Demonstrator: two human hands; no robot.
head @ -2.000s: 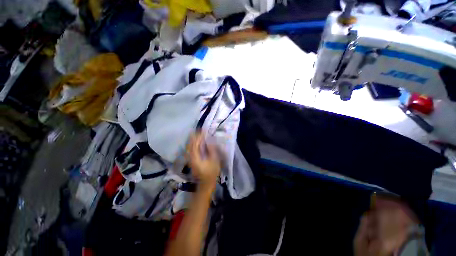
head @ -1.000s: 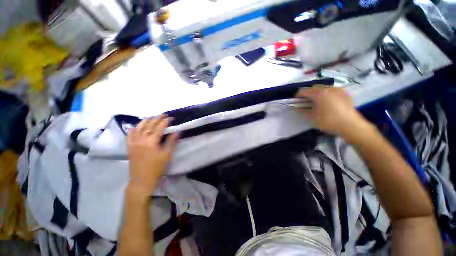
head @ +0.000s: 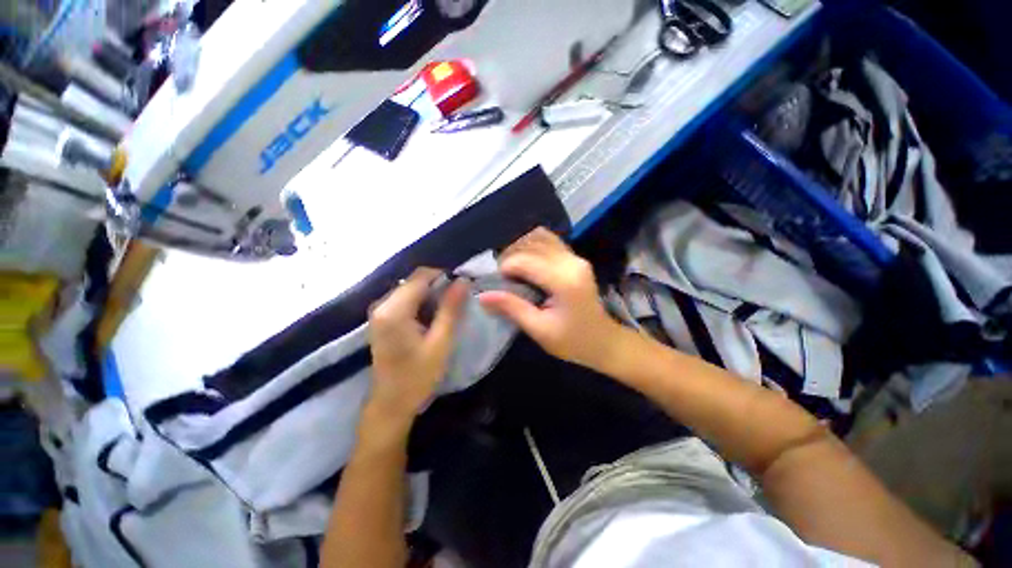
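Note:
A light grey-white garment piece (head: 291, 457) with black bands lies along the table's front edge and hangs over it. A black cloth panel (head: 466, 227) lies flat behind it on the table. My left hand (head: 411, 333) pinches the pale cloth near its right end. My right hand (head: 552, 291) grips the same cloth just to the right, thumb and fingers closed on its edge. The fingertips are close together and partly hide the fold between them. The white sewing machine (head: 222, 122) stands behind, its needle area (head: 266, 235) left of my hands.
On the table are a black flat object (head: 384, 129), a red box (head: 449, 85), dark snips (head: 469, 120), a red thin tool (head: 568, 80) and black-handled scissors (head: 692, 24). A blue bin (head: 816, 200) with striped pieces stands at right. More striped cloth (head: 738, 300) lies below it.
Both hands have come together at the cloth's right end; earlier they were spread along it. The view has swung right, bringing the bin in. The black panel is now on the table, not across the front edge.

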